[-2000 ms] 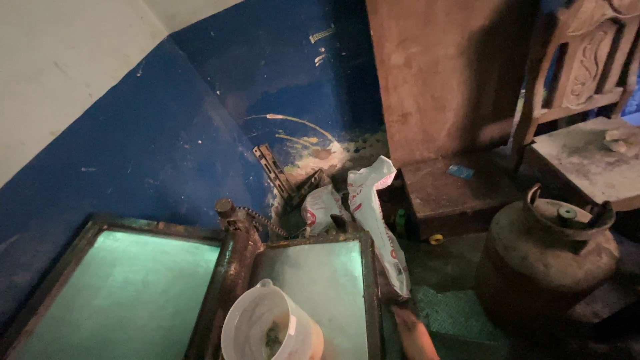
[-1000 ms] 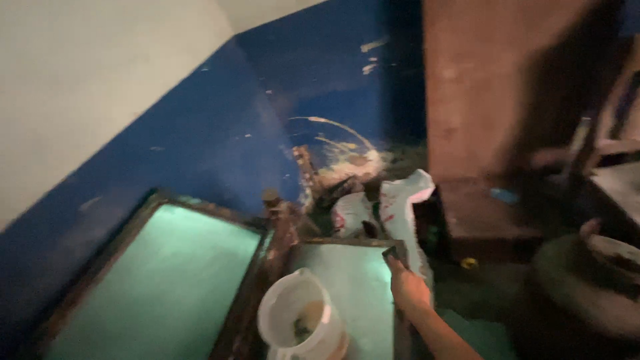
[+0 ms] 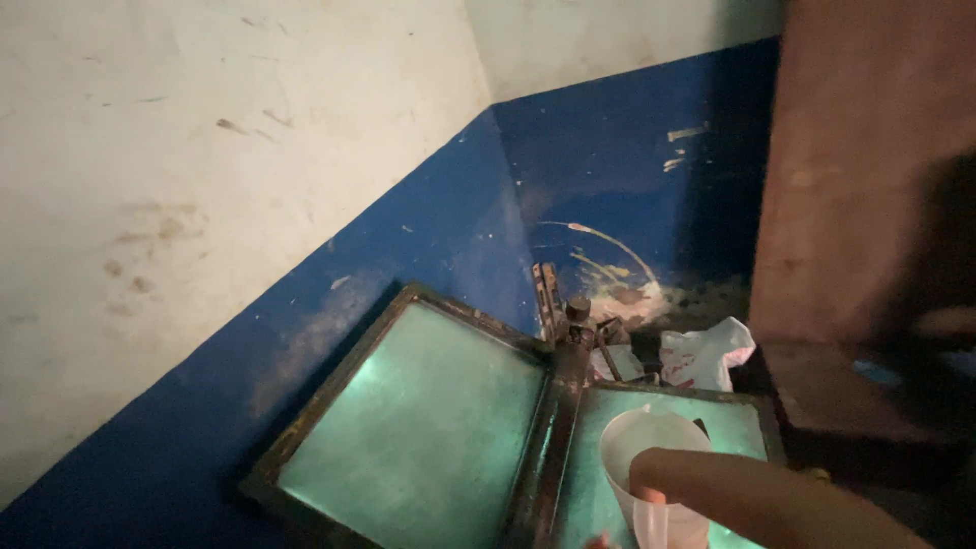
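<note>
A translucent white plastic jug (image 3: 625, 442) stands on the right framed panel (image 3: 736, 419), which has a pale green surface. My right hand (image 3: 659, 469) reaches from the lower right over the jug's rim, its fingers partly inside, so what it holds is hidden. A small dark piece (image 3: 701, 428) shows just behind the jug's rim; I cannot tell what it is. At the bottom edge, left of the jug, only the fingertips of my left hand (image 3: 601, 541) show. The left framed panel (image 3: 419, 419) is tilted up beside the blue wall.
A dark bar (image 3: 557, 442) with a round knob (image 3: 577, 309) runs between the panels. Behind them are rusty metal parts (image 3: 547, 293) and a white plastic bag (image 3: 705, 354) in the wall corner. A brown board (image 3: 862, 191) stands at the right above a ledge (image 3: 831, 389).
My right hand has moved from the right panel's edge, where it held a small dark thing, to the jug. Left fingertips have come into view. The view has swung left and up.
</note>
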